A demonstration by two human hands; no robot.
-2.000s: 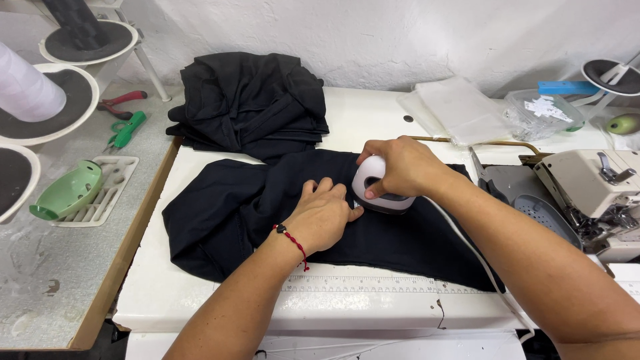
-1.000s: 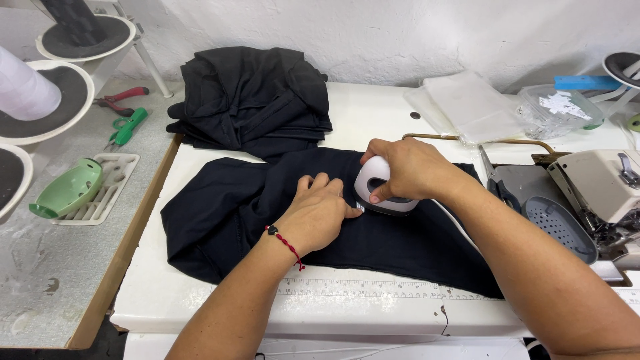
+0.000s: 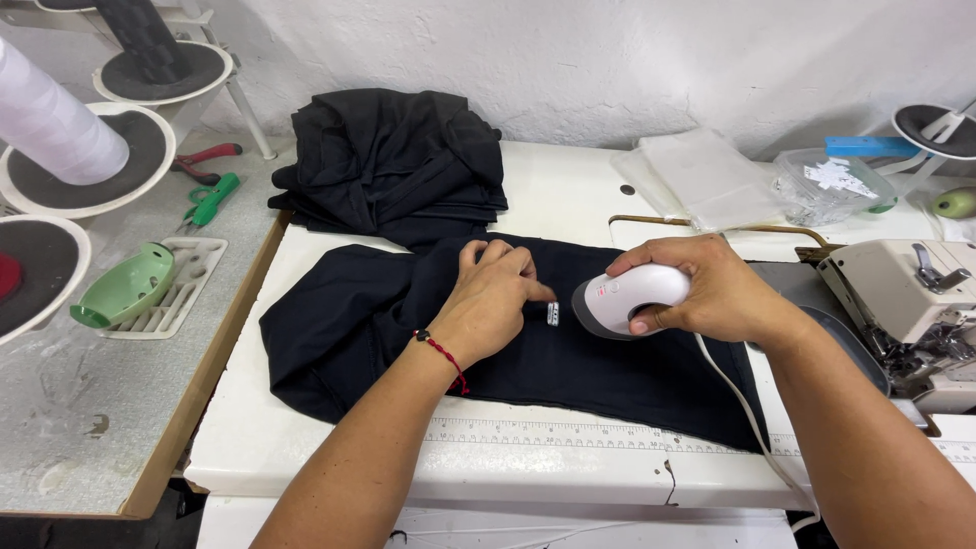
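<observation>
My right hand (image 3: pixel 705 286) grips a white corded mini iron (image 3: pixel 652 293), tilted with its dark soleplate edge to the left, over a dark navy garment (image 3: pixel 610 366) laid on the white table. Just left of the iron, a small white label bearing print (image 3: pixel 553 313) lies on the cloth. My left hand (image 3: pixel 496 297) rests on the garment, fingers bent, with one fingertip beside the label's upper end. Whether the iron touches the cloth cannot be told.
Behind lies a pile of black garments (image 3: pixel 396 160). Right stand a sewing machine (image 3: pixel 900 305), clear plastic bags (image 3: pixel 701 175) and a tub of labels (image 3: pixel 835 183). Left are green thread snips (image 3: pixel 210 202), red-handled pliers (image 3: pixel 206 156), a green dish (image 3: pixel 126 286) and thread cones. A measuring tape (image 3: pixel 549 436) runs along the front.
The iron in my right hand has moved right, away from my left fingertips, and the white label now shows fully between them. My left hand has stayed on the garment.
</observation>
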